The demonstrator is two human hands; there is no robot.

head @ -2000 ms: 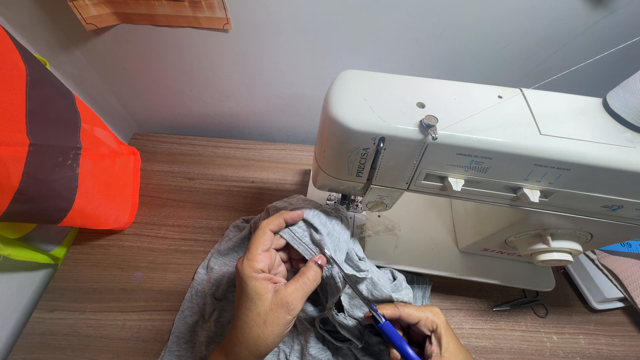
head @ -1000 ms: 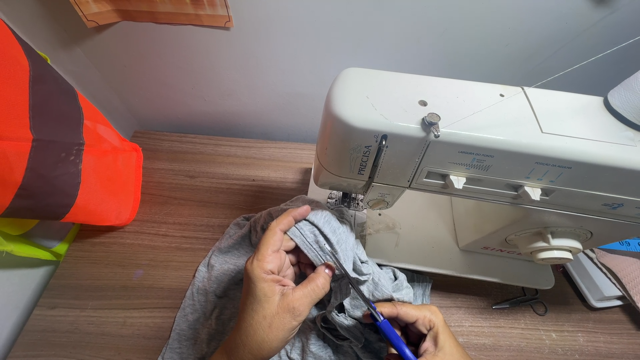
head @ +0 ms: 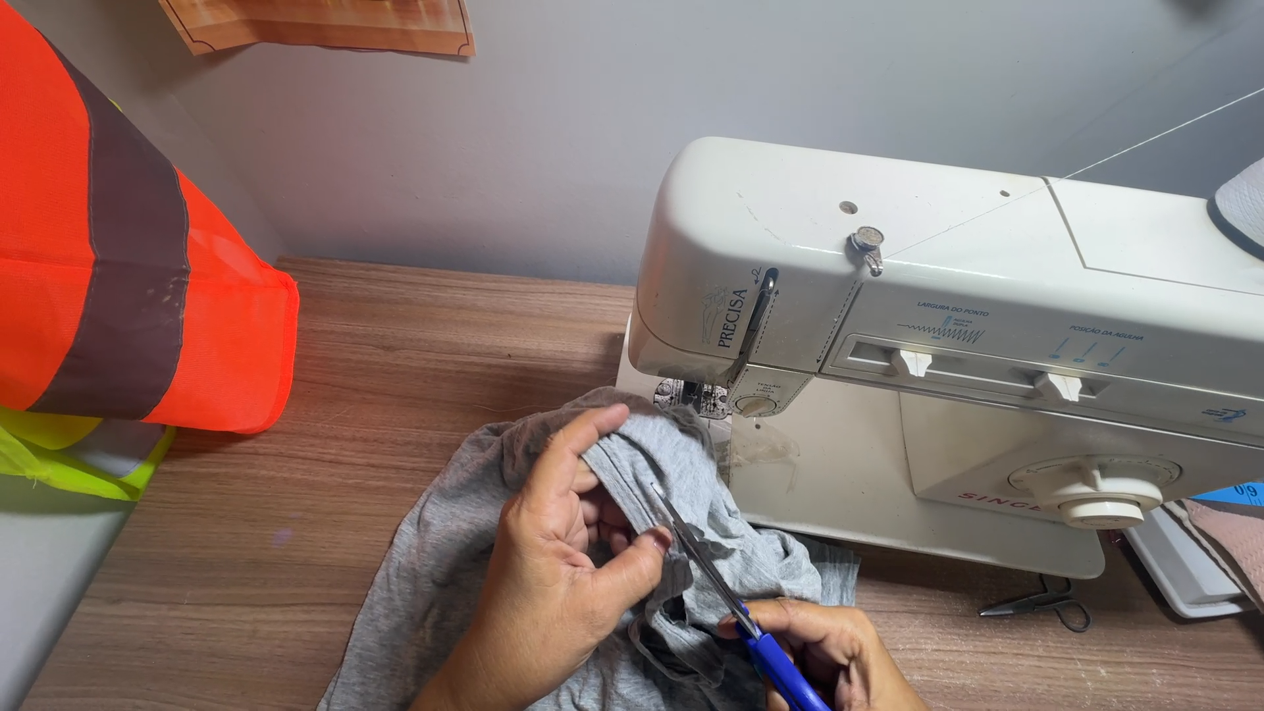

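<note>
Heathered grey knit fabric (head: pixel 434 553) lies bunched on the table in front of the sewing machine's needle area. My left hand (head: pixel 563 563) pinches a folded, seamed edge of it between thumb and fingers. In my right hand (head: pixel 829 642) are scissors with blue handles (head: pixel 780 671). Their blades point up and left, lying against the fabric just right of my left thumb, and look nearly closed. The white Singer sewing machine (head: pixel 948 276) stands behind and to the right, its presser foot partly hidden near the cloth.
An orange safety vest with a grey band (head: pixel 227 306) hangs at the left over yellow-green material (head: pixel 118 474). Small dark thread snips (head: pixel 1037 602) lie on the wooden table (head: pixel 227 573) below the machine. A white tray (head: pixel 1175 563), pink fabric (head: pixel 1229 533) and blue measuring tape (head: pixel 1234 494) are at the right.
</note>
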